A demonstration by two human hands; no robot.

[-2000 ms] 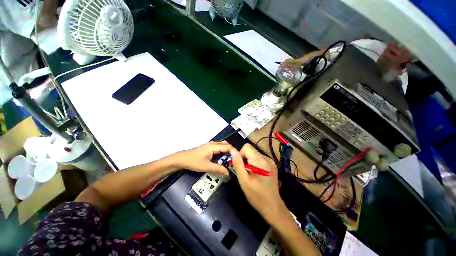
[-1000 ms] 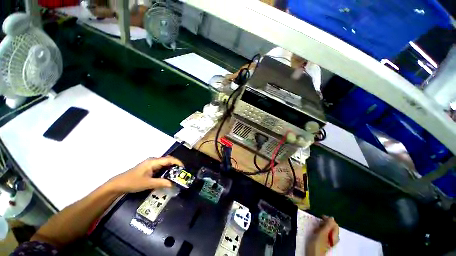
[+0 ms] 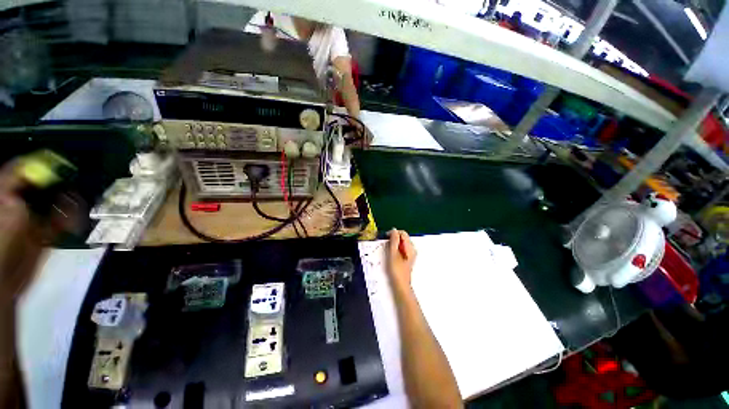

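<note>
My left hand (image 3: 16, 200) is at the far left edge, blurred and partly cut off, with the yellow-topped circuit module (image 3: 46, 169) at its fingertips. My right hand (image 3: 401, 254) rests at the left edge of the white sheet (image 3: 480, 307), closed around a red pen (image 3: 403, 250) that shows only in part. The black fixture panel (image 3: 224, 351) lies in front of me with two cream socket strips (image 3: 264, 342). A white plug adapter (image 3: 112, 313) stands on the left strip. Green circuit boards (image 3: 201, 292) sit under clear covers.
Stacked bench instruments (image 3: 232, 132) with a black cord and red lead (image 3: 284, 188) stand behind the panel. White socket blocks (image 3: 132, 204) are at their left. A small red object (image 3: 205, 208) lies before them. A white fan (image 3: 611, 244) stands right. A person (image 3: 340, 68) is behind; a shelf beam (image 3: 480, 48) crosses overhead.
The view has swung right. My left hand has lifted away from the left socket strip with the module and moved to the far left. A white adapter now shows on that strip. My right hand stays by the sheet.
</note>
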